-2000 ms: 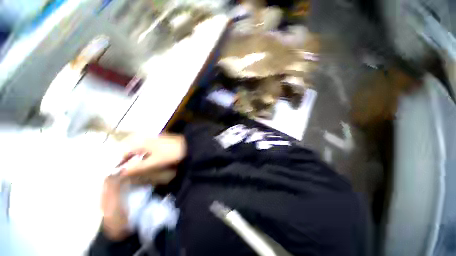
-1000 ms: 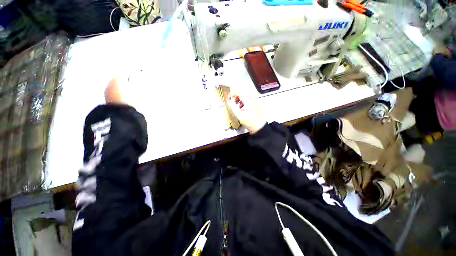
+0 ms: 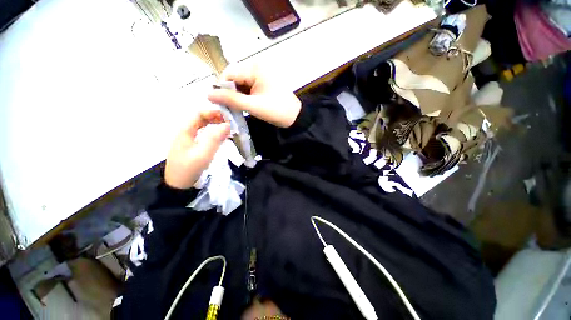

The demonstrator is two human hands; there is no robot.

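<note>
Both my hands are over the table's front edge, close to my body. My right hand [image 3: 266, 97] pinches a small whitish-grey piece [image 3: 233, 117] between thumb and fingers. My left hand [image 3: 193, 149] holds the same piece lower down, with white crumpled strips [image 3: 220, 181] hanging beneath it. A fanned stack of narrow brown strips [image 3: 208, 52] lies on the white table [image 3: 81, 112], just beyond my right hand. How the white piece and the strips join is hard to tell.
A dark smartphone [image 3: 273, 15] lies at the table's back. Small metal machine parts [image 3: 170, 32] show at the top. Brown and cream cut parts [image 3: 432, 119] are heaped on a white board at right. White cords hang over my black jacket.
My hands have come together near my body, now with the whitish piece between them. My view has shifted, so most of the sewing machine head is out of the picture.
</note>
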